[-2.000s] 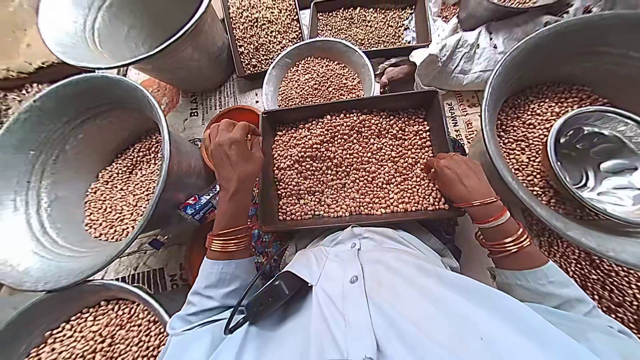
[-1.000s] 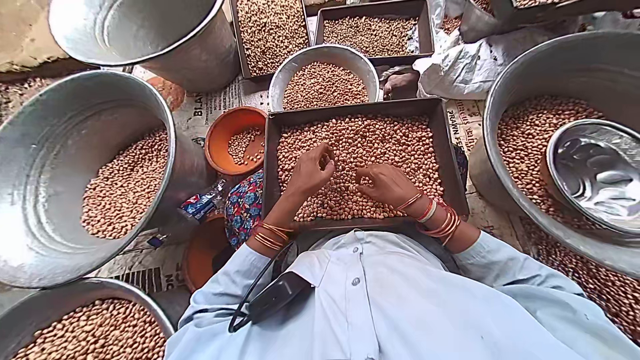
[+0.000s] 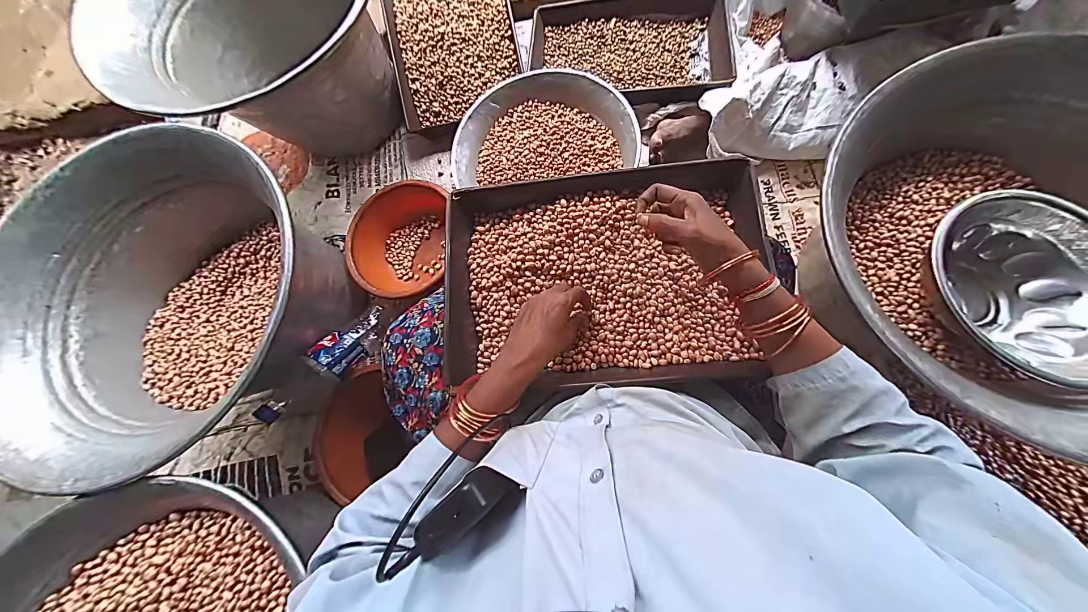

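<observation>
A dark rectangular metal tray [image 3: 456,280] lies before me, filled with small pinkish-brown nuts or beans [image 3: 544,246]. My left hand [image 3: 548,323] rests low on them near the tray's middle, its fingers curled down; whether it grips any is hidden. Higher up and to the right, my right hand [image 3: 676,219] is over the upper right of the tray with thumb and fingertips pinched close together. Anything between those fingertips is too small to tell. Just left of the tray sits an orange bowl [image 3: 361,242] with some of the same nuts or beans inside.
Large metal tubs stand at left [image 3: 285,280] and right [image 3: 837,221], partly filled; the right one holds a steel bowl [image 3: 939,255]. A round metal basin [image 3: 463,140] and more trays [image 3: 531,51] lie beyond. A second orange bowl [image 3: 336,433] is at lower left. Printed sacks cover the ground.
My right hand has moved up and to the right across the tray since one second ago, while my left hand has come lower. Two seconds ago, my left hand was at the orange bowl.
</observation>
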